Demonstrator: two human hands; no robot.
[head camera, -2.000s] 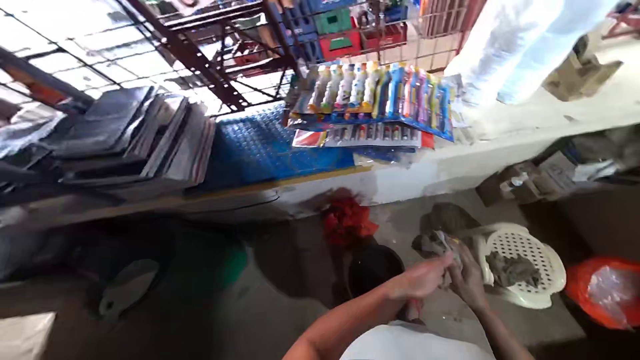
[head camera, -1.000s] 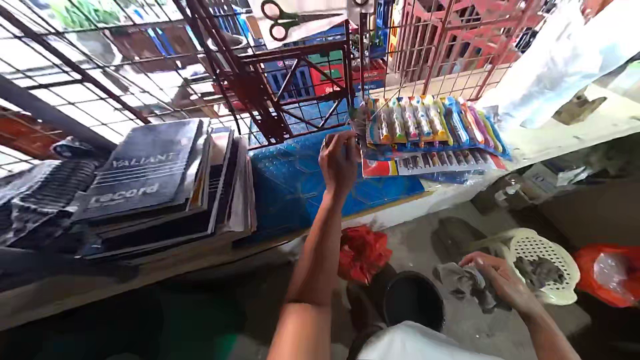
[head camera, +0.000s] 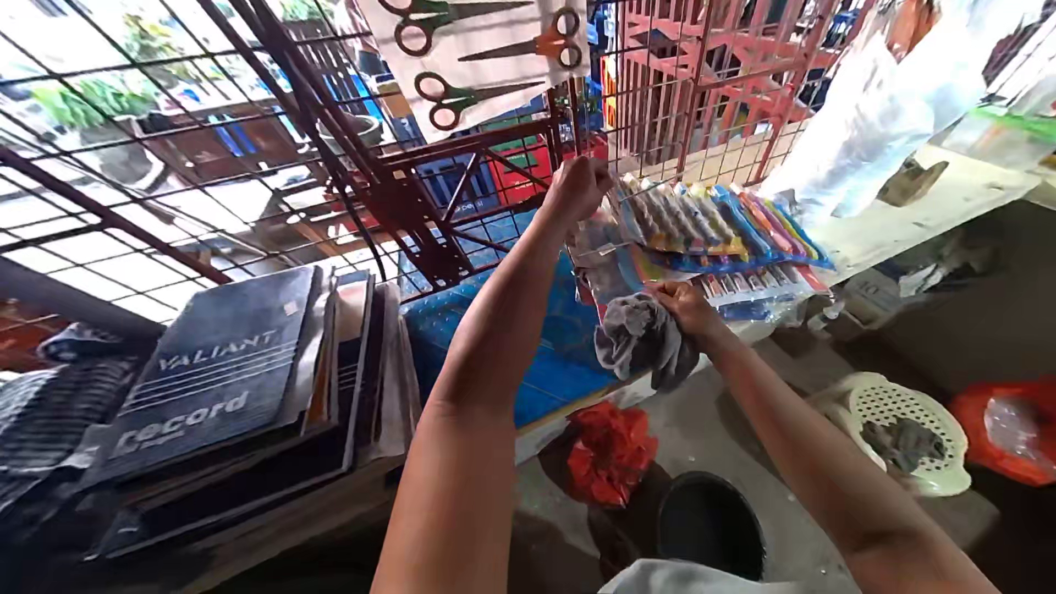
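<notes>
My left hand [head camera: 580, 191] is raised at the wire grille [head camera: 701, 91], its fingers curled at the upper left corner of some hanging clear plastic packets [head camera: 606, 252]; what exactly lies in the fingers is hidden. A crumpled grey cloth [head camera: 643, 334] is in my right hand [head camera: 689, 309], just in front of those packets and over the edge of the blue-covered counter [head camera: 544, 363]. Right of the packets, colourful carded packs [head camera: 709, 223] with several slim items lie in a row on the counter.
Worn record books [head camera: 223, 355] are stacked at left. Scissors on a white card [head camera: 487, 62] hang on the grille. Below the counter are a red plastic bag [head camera: 610, 454], a black bucket [head camera: 711, 528] and a cream plastic stool [head camera: 907, 412]. White plastic bags [head camera: 883, 124] hang at right.
The right hand has brought the grey cloth up from near the stool to the counter edge. My left hand remains near the packs at the grille. The view has shifted closer to the counter.
</notes>
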